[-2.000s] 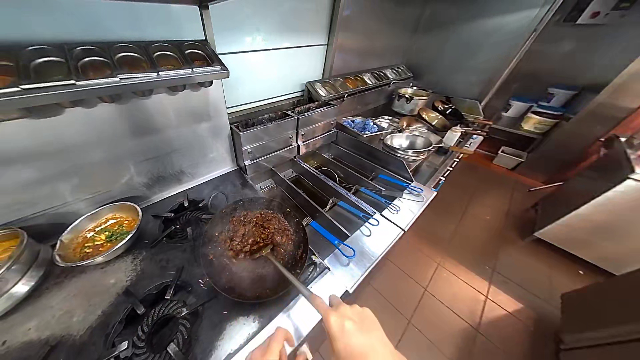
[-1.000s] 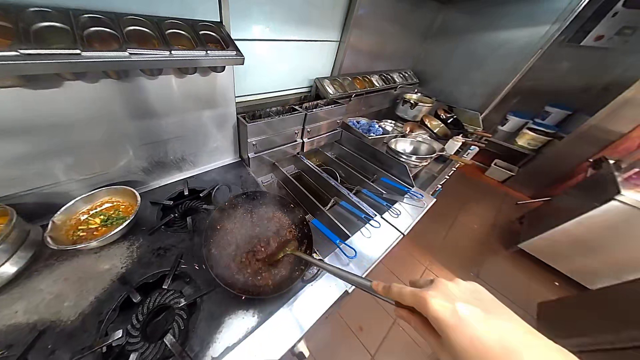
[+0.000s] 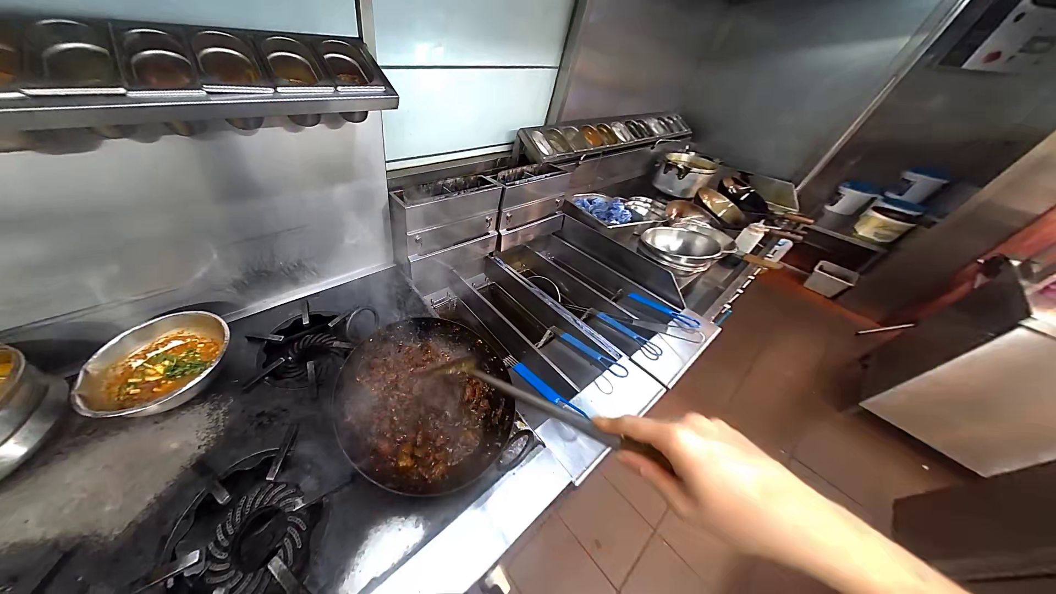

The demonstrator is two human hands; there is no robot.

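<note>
My right hand (image 3: 693, 462) grips the long handle of a metal cooking spatula or ladle (image 3: 528, 398); steam blurs its head, so I cannot tell which. That head rests in dark, chunky fried food (image 3: 421, 412) inside a black two-handled wok (image 3: 342, 445) on the stove. Steam rises from the wok. My left hand is out of view. Left of the wok, a steel bowl (image 3: 216, 330) holds reddish food with chopped greens.
A bare gas burner (image 3: 260, 532) lies in front, another (image 3: 305, 346) behind. Deep fryers with blue-handled baskets (image 3: 536, 384) adjoin the wok's right side. Steel bowls (image 3: 685, 241) and a pot (image 3: 686, 175) stand beyond. A rack of steel containers (image 3: 223, 68) hangs above the stove.
My left hand, at the bottom edge two seconds ago, is out of view. The utensil's head has moved toward the back of the wok since one second ago.
</note>
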